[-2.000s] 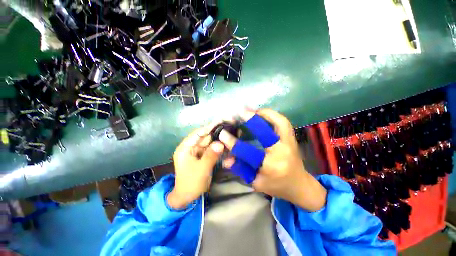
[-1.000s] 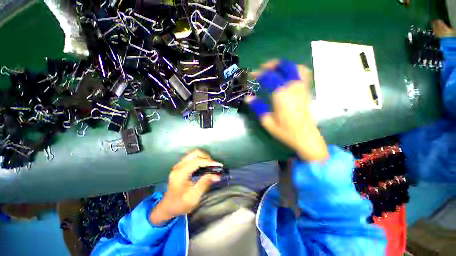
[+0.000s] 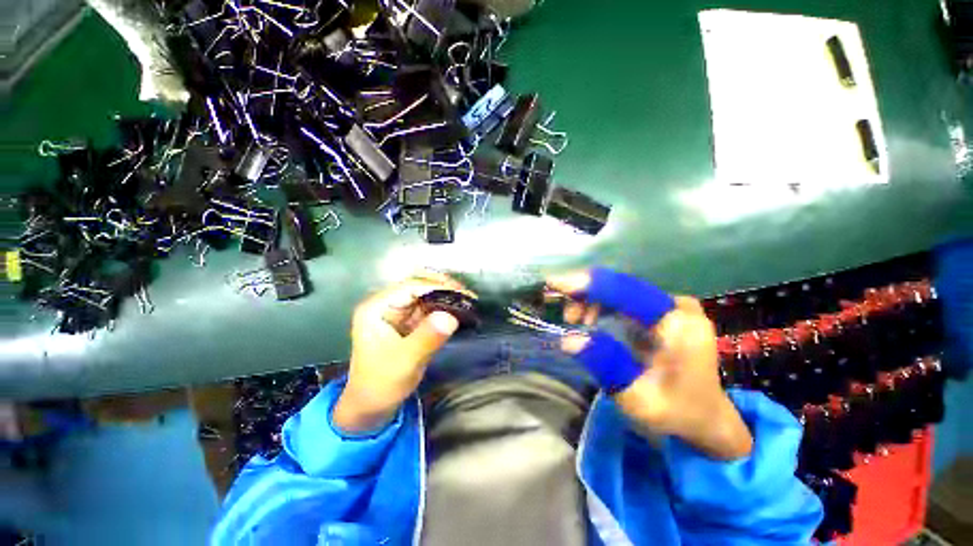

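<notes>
My left hand (image 3: 389, 347) holds a small dark rounded workpiece (image 3: 449, 306) between thumb and fingers, over the lap near the bench edge. My right hand (image 3: 656, 357), with blue wraps on two fingers, is just to its right. Its fingertips pinch the silver wire handles (image 3: 542, 321) of a binder clip; the clip's dark body is blurred and lies between the hands. I cannot tell whether clip and workpiece touch. A big heap of black binder clips (image 3: 288, 139) lies on the green bench at the upper left.
A white paper sheet (image 3: 784, 107) with two short dark bars lies at the bench's upper right. A red tray (image 3: 894, 485) with dense black rows is below the bench edge at right. Another dark batch (image 3: 267, 411) is under the bench at left.
My right hand has come back from the clip heap to beside my left hand, with a clip's wire handles at its fingertips. My left hand still holds the dark workpiece.
</notes>
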